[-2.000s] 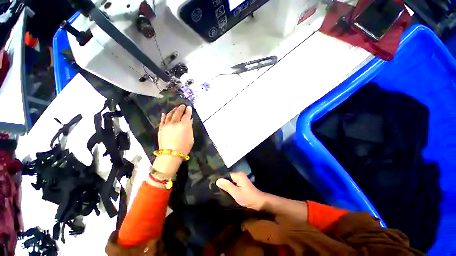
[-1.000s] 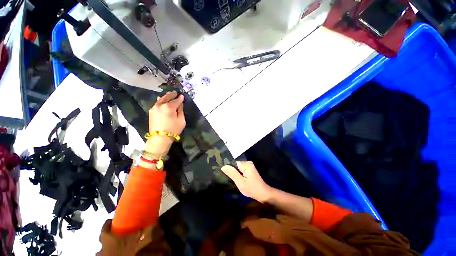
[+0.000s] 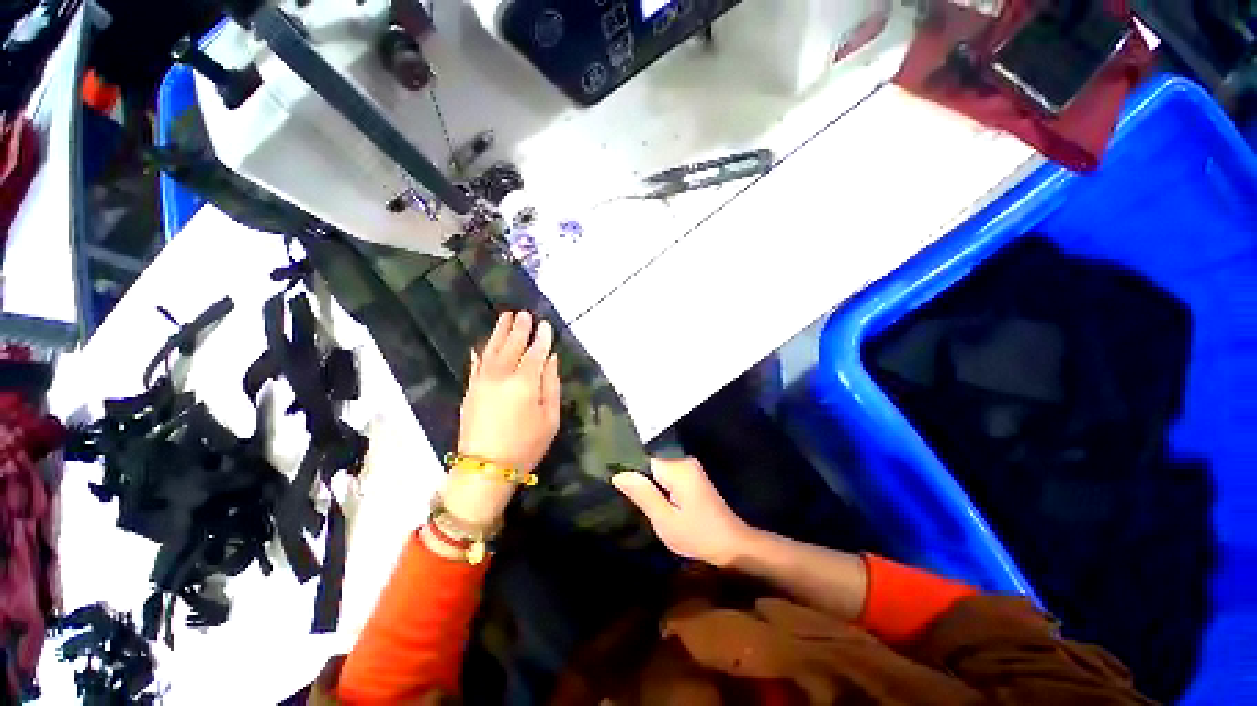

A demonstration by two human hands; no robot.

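A camouflage panel (image 3: pixel 586 400) lies on the white sewing table, its upper end at the presser foot and needle (image 3: pixel 483 228) and its lower part hanging over the front edge toward the lap. My left hand (image 3: pixel 513 400) lies flat on the panel, fingers together and extended, below the needle. My right hand (image 3: pixel 687 510) pinches the panel's right edge between thumb and fingers at the table's front edge. The sewing machine's white head and dark control panel (image 3: pixel 593 42) are above. The needle tip is too small to make out.
Black webbing pieces (image 3: pixel 186 483) lie in a loose pile at left. Thread snips (image 3: pixel 710 173) lie right of the needle. A blue bin (image 3: pixel 951 235) with dark pieces stands at right. A smartphone (image 3: pixel 1061 53) rests on dark red cloth (image 3: pixel 951 69).
My left hand was at the presser foot a second ago and has moved down the panel toward me, now flat on it. My right hand has barely moved.
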